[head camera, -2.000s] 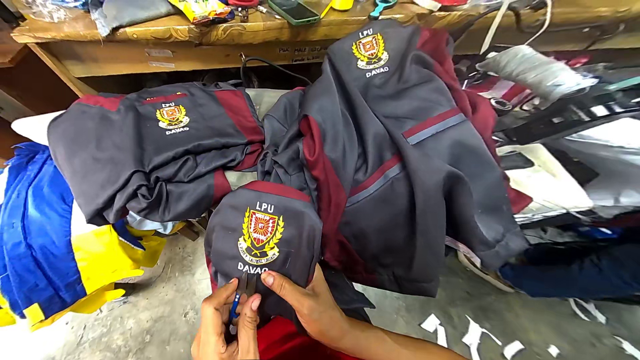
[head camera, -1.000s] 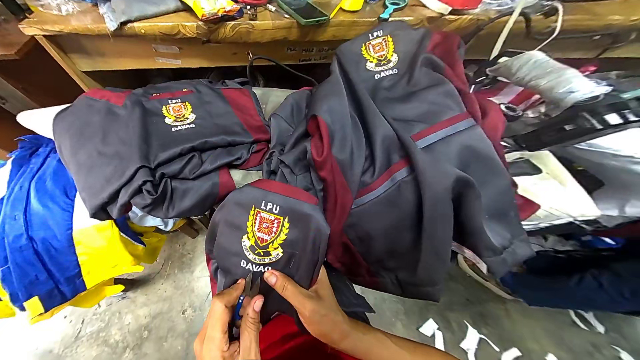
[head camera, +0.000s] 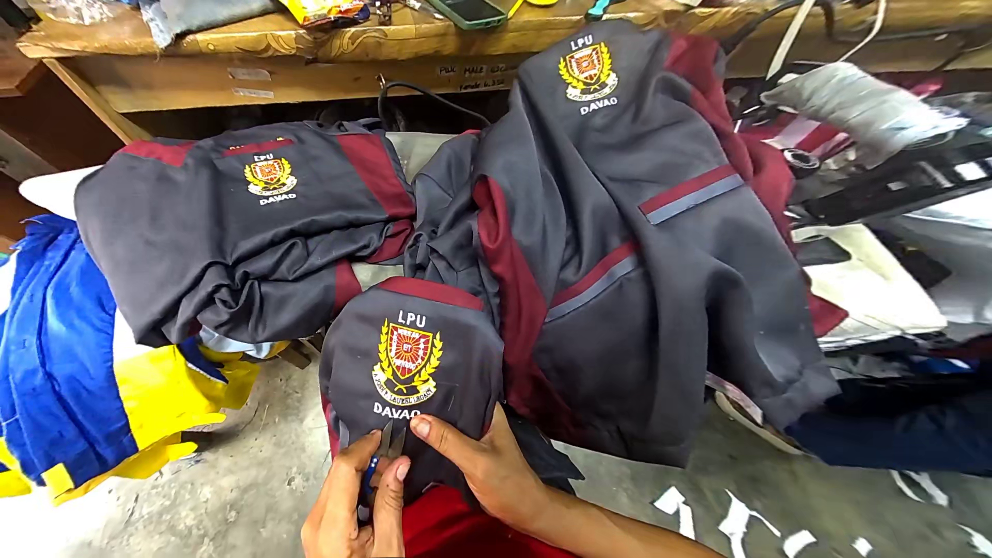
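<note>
A dark grey cloth piece (head camera: 465, 364) with a maroon edge and an embroidered crest lies in front of me. My left hand (head camera: 353, 496) holds small scissors (head camera: 372, 473) with blue on the handle; their blades are slightly apart, just below the crest's lower lettering. Right beside the blades, my right hand (head camera: 488, 465) grips the cloth, thumb on top and other fingers partly hidden beneath it. A folded grey and maroon garment (head camera: 194, 232) with the same crest is at the left. Another such garment (head camera: 612, 256) spreads out at the right.
A wooden table (head camera: 178, 39) runs across the back, with a phone (head camera: 469, 12) on it. Blue, white and yellow clothing (head camera: 62, 333) hangs at the left. A plastic-wrapped bundle (head camera: 860, 108) is at the right. White scraps (head camera: 736, 523) lie on the concrete floor (head camera: 256, 465).
</note>
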